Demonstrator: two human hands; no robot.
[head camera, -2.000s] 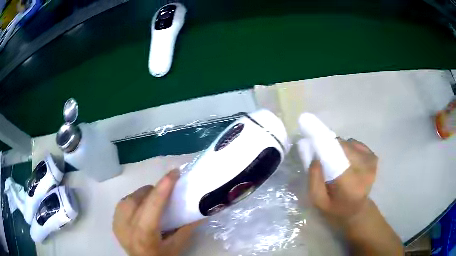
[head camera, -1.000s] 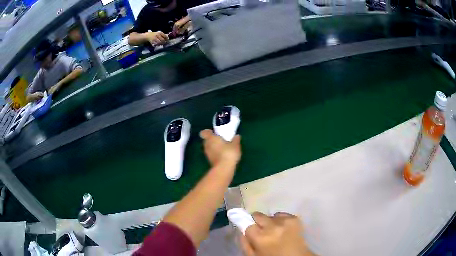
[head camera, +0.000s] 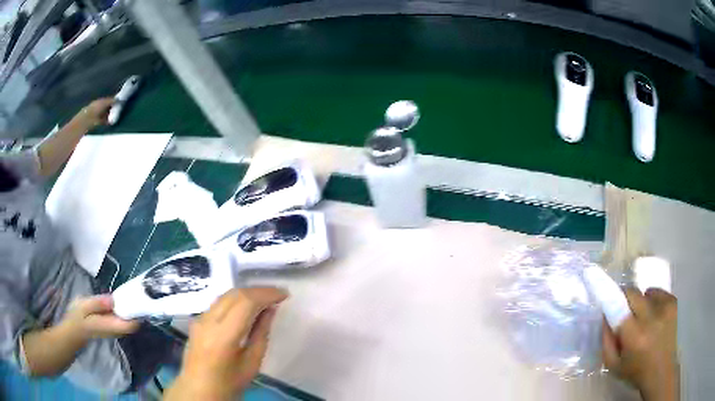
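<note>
My left hand (head camera: 223, 345) is at the lower left, beside the wide end of a white handset (head camera: 176, 286) with a glossy dark panel. The hand overlaps its edge; whether it grips is unclear. Another person's hand (head camera: 98, 317) holds the handset's narrow end. Two more white handsets (head camera: 270, 188) (head camera: 282, 239) lie just behind it, close together. My right hand (head camera: 643, 345) is at the far right, with a white cloth (head camera: 607, 296) wrapped around a finger like a pointed tip. Another white part (head camera: 652, 274) shows at the same hand.
A white bottle (head camera: 397, 192) with an open round silver lid stands mid-bench. Crinkled clear film (head camera: 553, 313) lies near my right hand. Two handsets (head camera: 572, 102) (head camera: 643, 121) lie on the green belt (head camera: 470, 86). A grey post (head camera: 192, 70) and a person (head camera: 47, 274) are at left.
The view has turned left. My left hand has left the handset it was at on the belt and is now by one at lower left. My right hand still has the cloth.
</note>
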